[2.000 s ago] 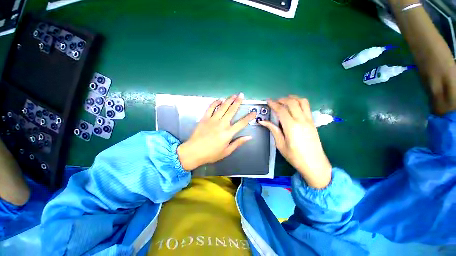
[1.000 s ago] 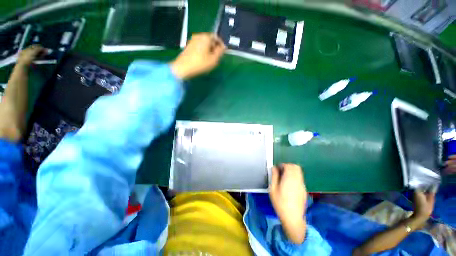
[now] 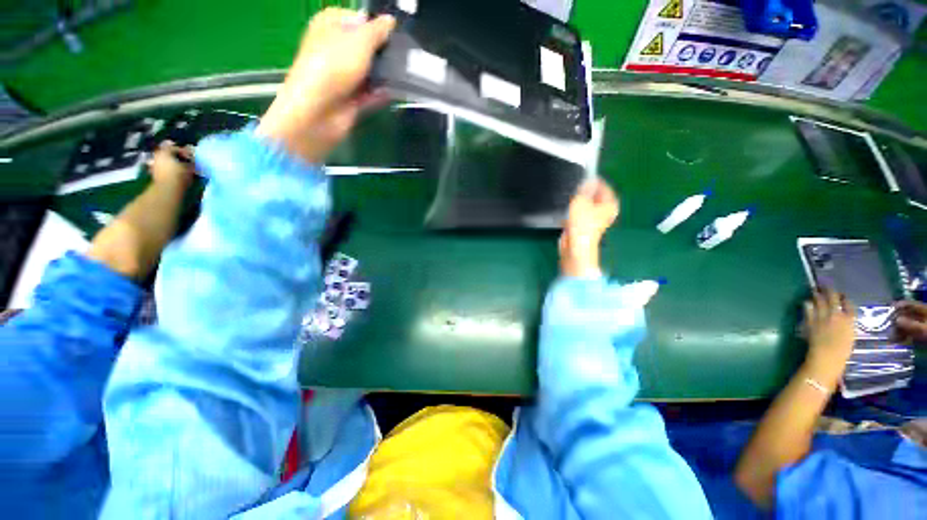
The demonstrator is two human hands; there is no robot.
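Note:
My left hand (image 3: pixel 330 81) grips the left end of a black panel with white patches (image 3: pixel 483 63), raised and tilted at the top centre. A glossy dark panel (image 3: pixel 498 183) lies lower, partly under the raised one. My right hand (image 3: pixel 586 223) holds the right edge of the lower panel, where a pale sheet edge sticks up. Its fingertips are small and slightly blurred. Whether the lower panel touches the bench cannot be told.
Loose lens pieces (image 3: pixel 341 300) lie beside my left sleeve. White glue bottles (image 3: pixel 724 230) lie on the green bench at right. At far right, another person's hands (image 3: pixel 831 323) touch a grey panel (image 3: pixel 849 269). At left, another person's hand (image 3: pixel 171 163) reaches over dark panels. A metal rail runs behind.
The panel that lay before me has moved away from my body with my right hand. My left hand has lifted the patched black panel from the bench. The view has tilted upward.

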